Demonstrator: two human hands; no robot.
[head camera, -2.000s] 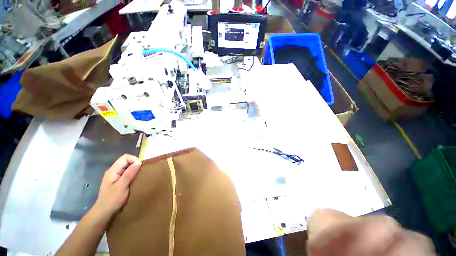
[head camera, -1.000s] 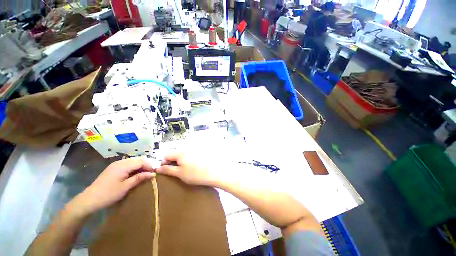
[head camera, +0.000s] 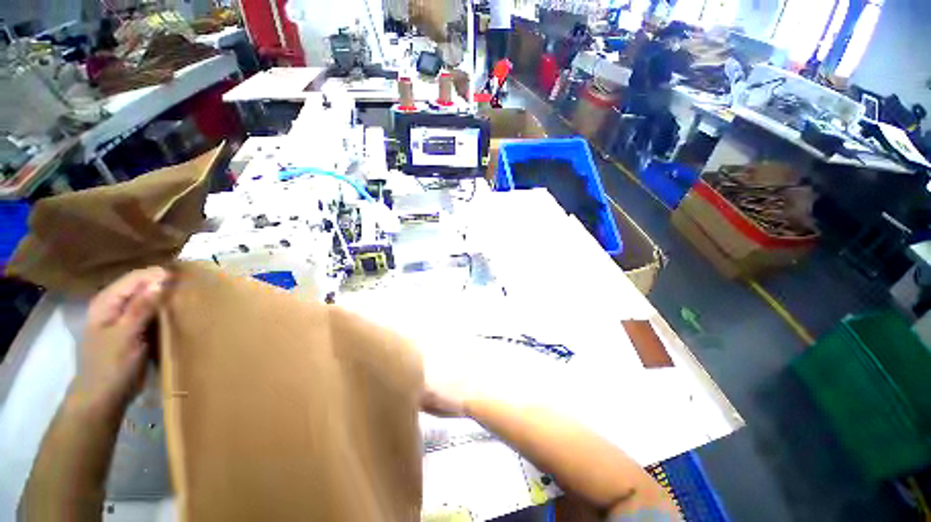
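Note:
A brown bag body (head camera: 291, 398) hangs raised in front of me, between my hands and in front of the sewing machine head (head camera: 296, 240). My left hand (head camera: 128, 316) is shut on its upper left corner. My right hand (head camera: 441, 399) is at its right edge; the fingers are mostly hidden behind the cloth, so I cannot tell its grip. The bag body covers the lower part of the machine head. The pale tape strip is not visible on the side facing me.
A folded brown body (head camera: 123, 224) lies left of the machine. On the white table (head camera: 582, 398) are thin dark snips (head camera: 546, 347) and a small brown patch (head camera: 647, 344). A blue crate (head camera: 609, 226) stands behind right, a green crate (head camera: 868, 393) far right. A control screen (head camera: 444, 146) stands behind.
Both hands were together at the bag body's top edge by the needle. My left hand has moved left and lifted the corner; my right hand has moved right and down. The taped side has turned out of view.

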